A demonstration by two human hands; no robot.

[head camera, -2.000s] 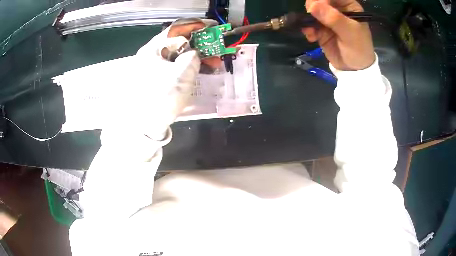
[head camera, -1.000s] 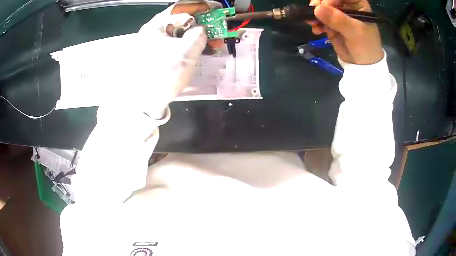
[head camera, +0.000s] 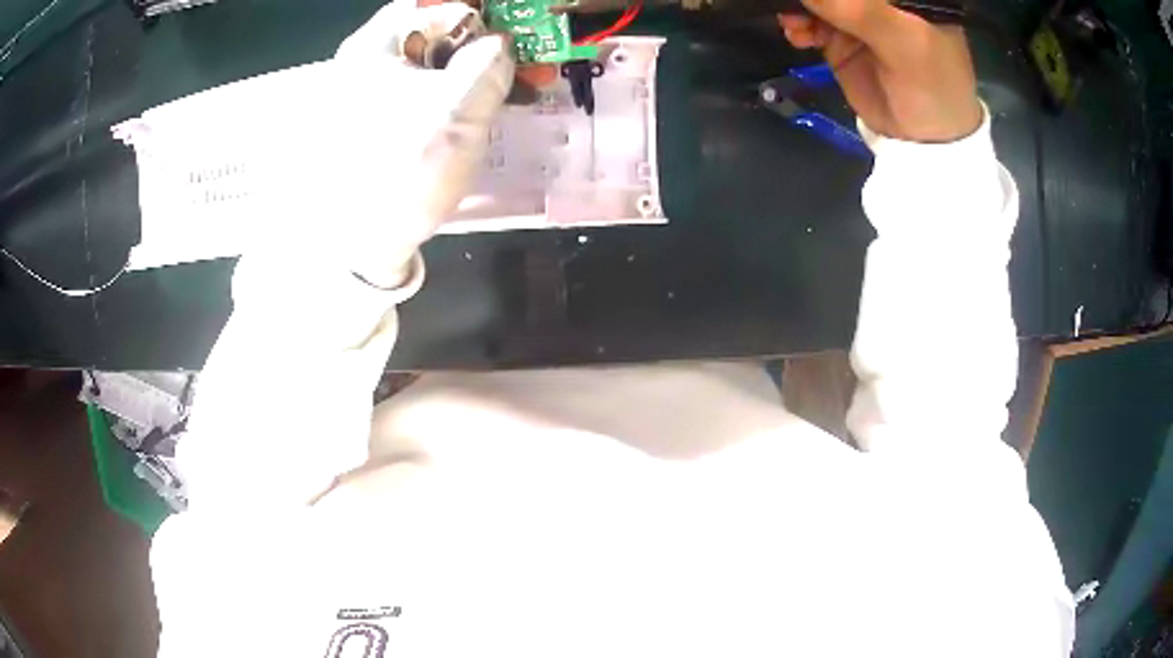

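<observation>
A small green circuit board [head camera: 538,31] is at the top edge, partly cut off. My left hand [head camera: 450,77], in a white-grey glove with dirty fingertips, grips its left side. A red wire [head camera: 611,28] loops from its right side, and a short dark lead [head camera: 581,85] hangs over the white plastic housing [head camera: 602,167]. My right hand [head camera: 900,64] is bare, at the upper right, cut off by the top edge, with its fingers closed on the dark soldering iron [head camera: 933,10]. The iron is mostly out of the picture; its tip's contact with the board cannot be told.
Blue-handled side cutters [head camera: 819,113] lie open below my right hand. A dark stand with a yellow part [head camera: 1051,64] is at the far right. A thin white wire [head camera: 62,288] curves at the left. A green crate [head camera: 113,473] with pale parts and dark cords is below the bench's left edge.
The whole view has shifted, so the board, housing and hands sit higher in the picture. The iron and the board are now largely cut off. Both hands keep their holds.
</observation>
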